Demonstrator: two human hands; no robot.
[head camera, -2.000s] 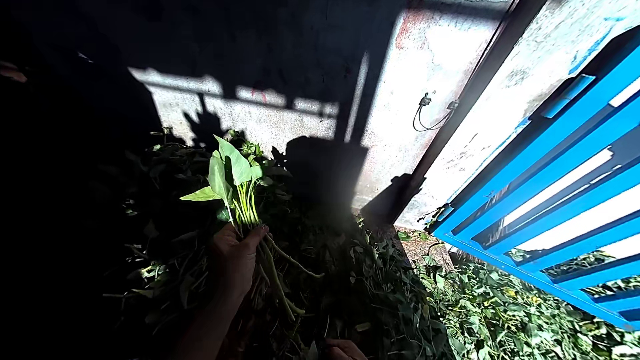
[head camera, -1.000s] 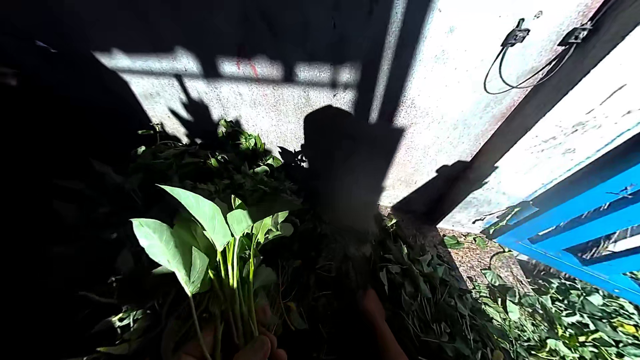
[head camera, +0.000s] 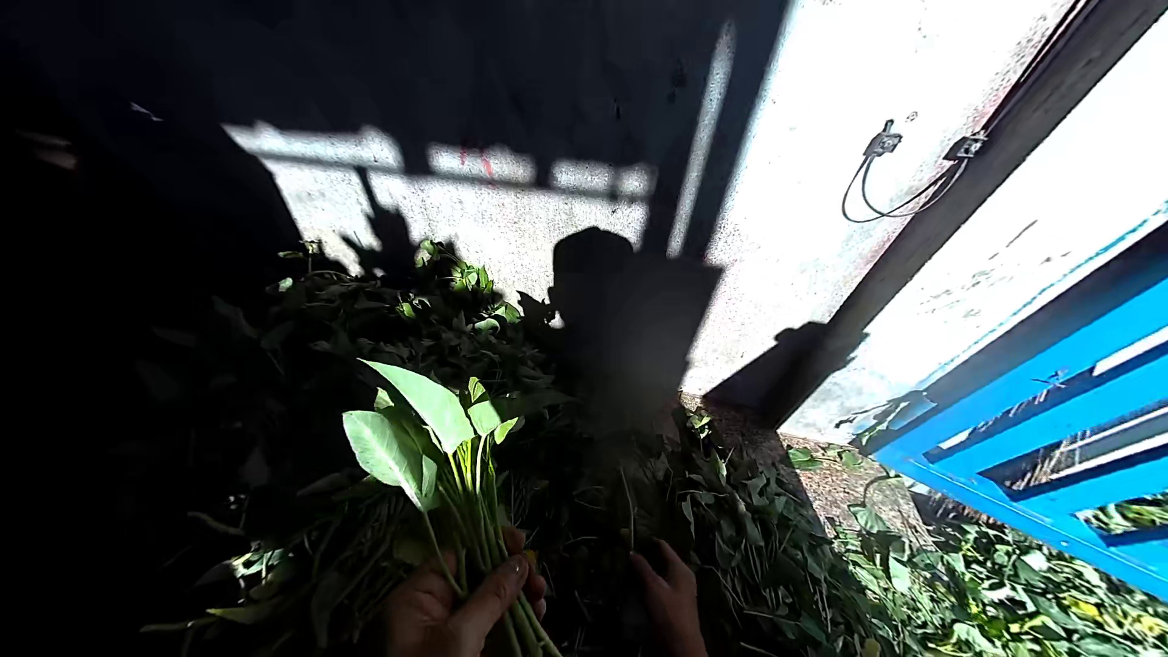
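A bunch of green leafy stems (head camera: 429, 429) stands upright in my left hand (head camera: 479, 598), thumb and fingers closed around the stems, leaves lit by the sun. To its right, low in the view, my right hand (head camera: 671, 593) is in shade over the leaf pile, its thumb and a finger at a thin stem (head camera: 630, 511); whether they pinch it is hard to tell. Around and beyond both hands lies a heap of cut leafy greens (head camera: 392, 338), mostly in dark shadow.
Behind the heap rises a whitewashed wall (head camera: 785, 210) with shadows across it and a short cable (head camera: 885, 216) on it. A blue slatted metal gate (head camera: 1031, 429) stands at the right, with more sunlit greens (head camera: 1004, 584) at its foot. The left side is very dark.
The bunch in my left hand has come lower in view since two seconds ago. My right hand, only partly visible at the bottom edge then, now shows more fully over the heap.
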